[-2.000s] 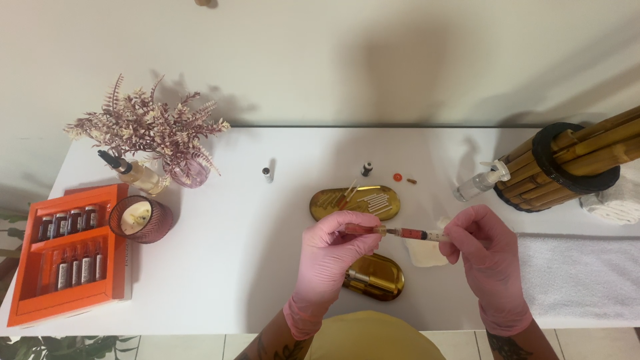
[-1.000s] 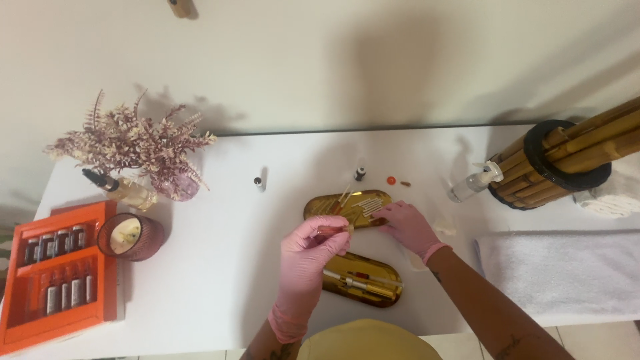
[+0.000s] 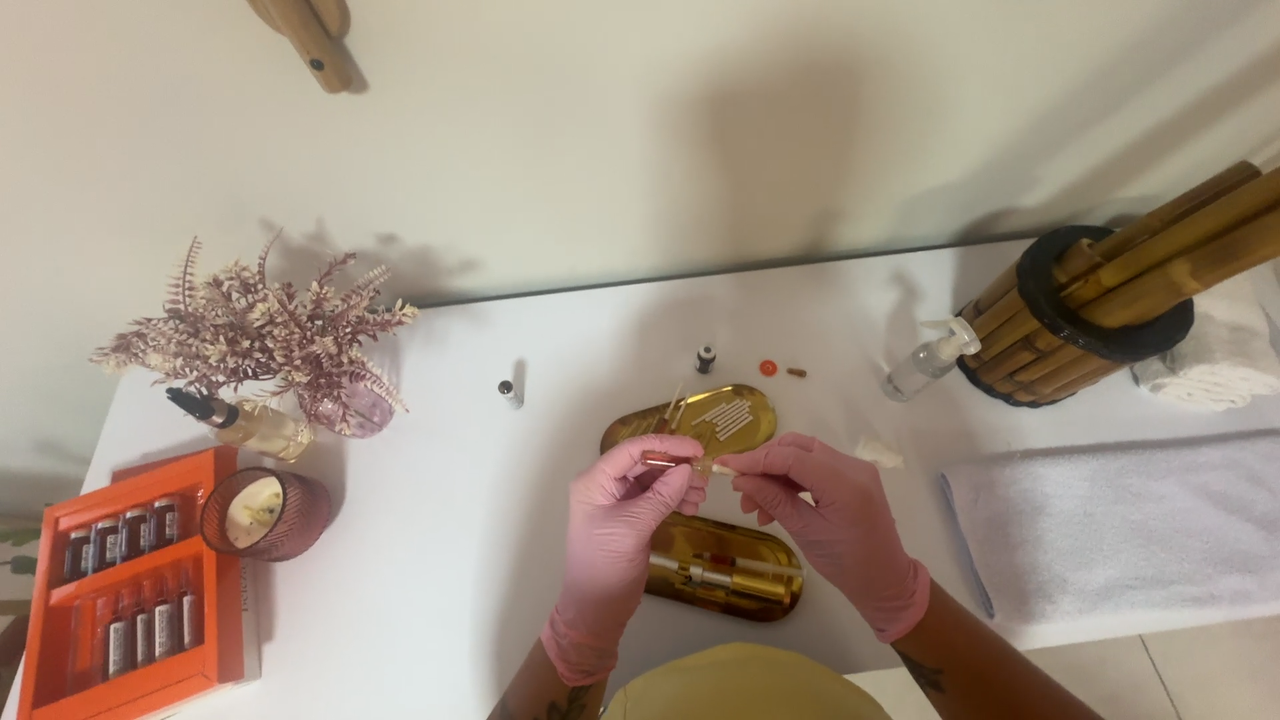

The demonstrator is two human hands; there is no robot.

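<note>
My left hand [image 3: 625, 520], in a pink glove, holds a small glass vial of reddish liquid [image 3: 668, 459] between thumb and fingers. My right hand [image 3: 830, 510], gloved alike, pinches a small pale tip [image 3: 722, 469] at the vial's right end. Behind the hands lies a gold oval tray [image 3: 757, 402] with several short white sticks [image 3: 728, 420]. Nearer me, a second gold oval tray [image 3: 785, 603] holds a syringe-like tool [image 3: 705, 574] and other slim items, partly covered by my left hand. Past the trays are a small dark-capped vial [image 3: 706, 358] and an orange-red cap [image 3: 768, 368].
At left are an orange box of vials [image 3: 225, 600], a candle glass [image 3: 310, 515], a pump bottle [image 3: 265, 432] and a plant vase [image 3: 360, 410]. At right stand a spray bottle [image 3: 920, 370] and bamboo holder [image 3: 1025, 350], beside a towel [image 3: 1110, 530]. Another small vial [image 3: 510, 394] stands mid-table.
Two seconds ago my hands held a syringe-like tool between them; it is now in the nearer tray. My right hand has since gone to the far tray and come back to the vial in my left.
</note>
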